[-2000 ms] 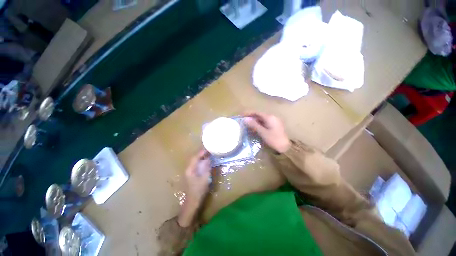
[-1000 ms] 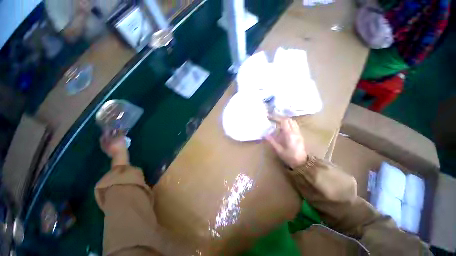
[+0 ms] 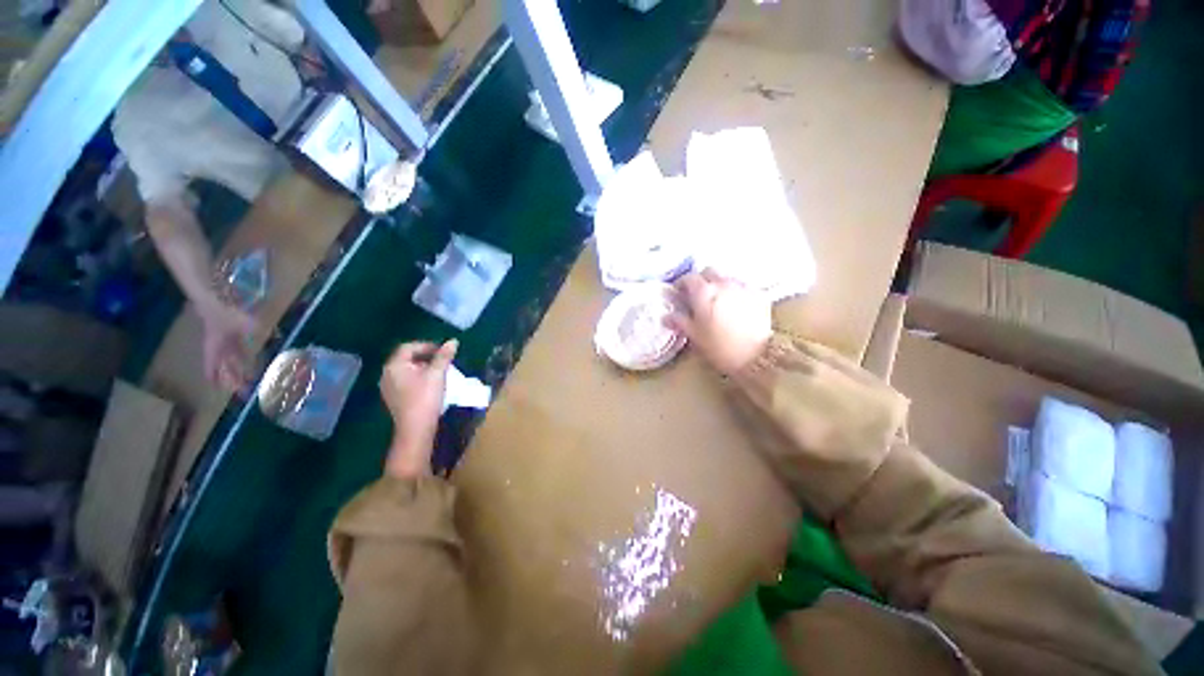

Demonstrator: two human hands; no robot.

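My right hand (image 3: 724,321) grips the rim of a round, pale pinkish-gold rimmed disc (image 3: 642,328) beside the heap of white wrapping (image 3: 739,211) on the bench. My left hand (image 3: 417,391) is over the near edge of the green conveyor, fingers closed on a small white piece (image 3: 465,390), perhaps a scrap of wrapping. A gold disc (image 3: 288,384) on a pale pegged plate (image 3: 328,400) lies on the conveyor, left of my left hand.
Small shiny scraps (image 3: 650,561) lie on the bench before me. A pegged plate (image 3: 462,280) is on the conveyor (image 3: 383,310). A metal post (image 3: 561,99) stands at the bench edge. An open carton (image 3: 1056,301) with white bundles (image 3: 1099,491) is at right. Another person's hand (image 3: 229,346) is across the belt.
The white round piece and plate have left the bench front. My left hand has left the gold disc on the belt and moved right. My right hand now holds a round disc; the wrapping looks pushed back.
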